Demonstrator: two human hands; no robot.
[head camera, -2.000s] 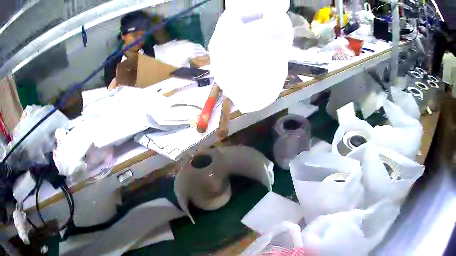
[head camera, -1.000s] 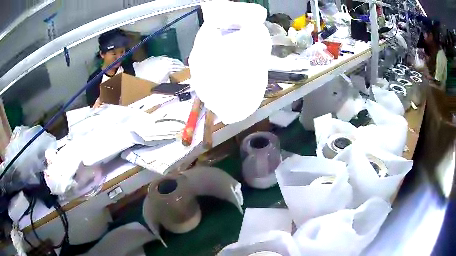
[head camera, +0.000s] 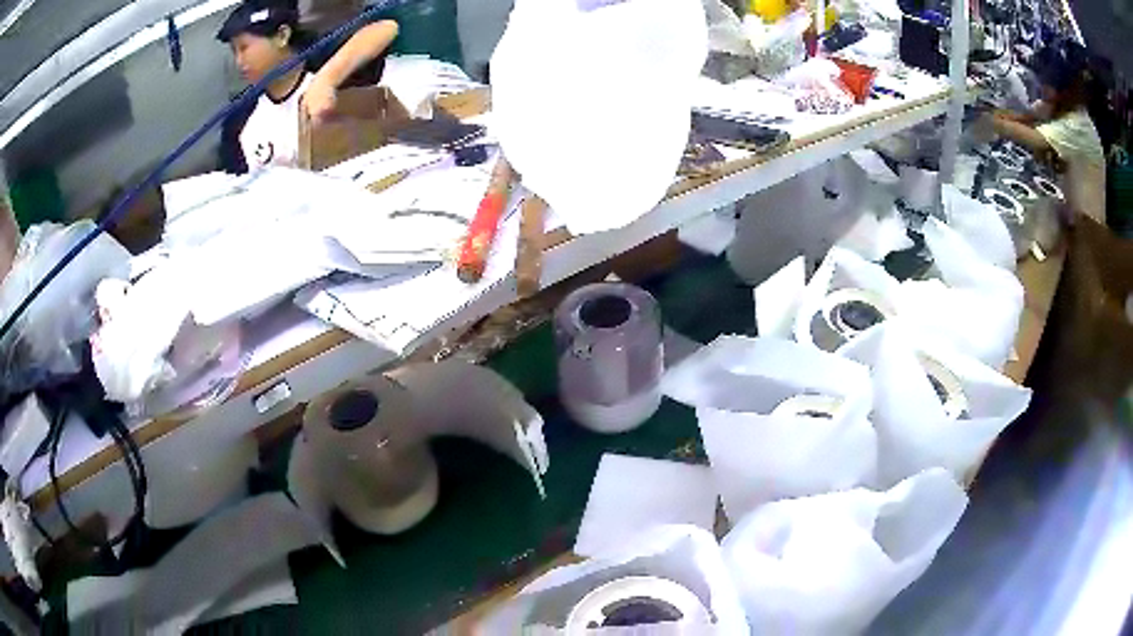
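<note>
Neither of my hands is in view. A lamp unit with a white ring and dark centre (head camera: 640, 609) stands in an open white foam bag at the bottom edge, cut off by the frame. Several more foam bags (head camera: 795, 429) stand open to the right, some with white-ringed units inside. A clear-bodied unit (head camera: 609, 360) stands upright on the dark green belt (head camera: 497, 547). Another unit (head camera: 373, 466) stands to its left with a greyish foam sheet (head camera: 478, 404) curling around it. A flat white foam sheet (head camera: 646, 503) lies between them and the bags.
The raised shelf (head camera: 267, 398) holds papers, plastic bags, an orange-red handled tool (head camera: 485, 230) and a bright white bulky object (head camera: 596, 112). A person (head camera: 280, 93) is behind a brown carton (head camera: 354, 124). Another person (head camera: 1075, 137) is at far right. Black cable loops (head camera: 93, 460) hang left.
The view has shifted. The person behind the shelf has raised an arm over the carton. The ringed unit at the bottom edge shows more fully; the pink patch there two seconds ago is gone.
</note>
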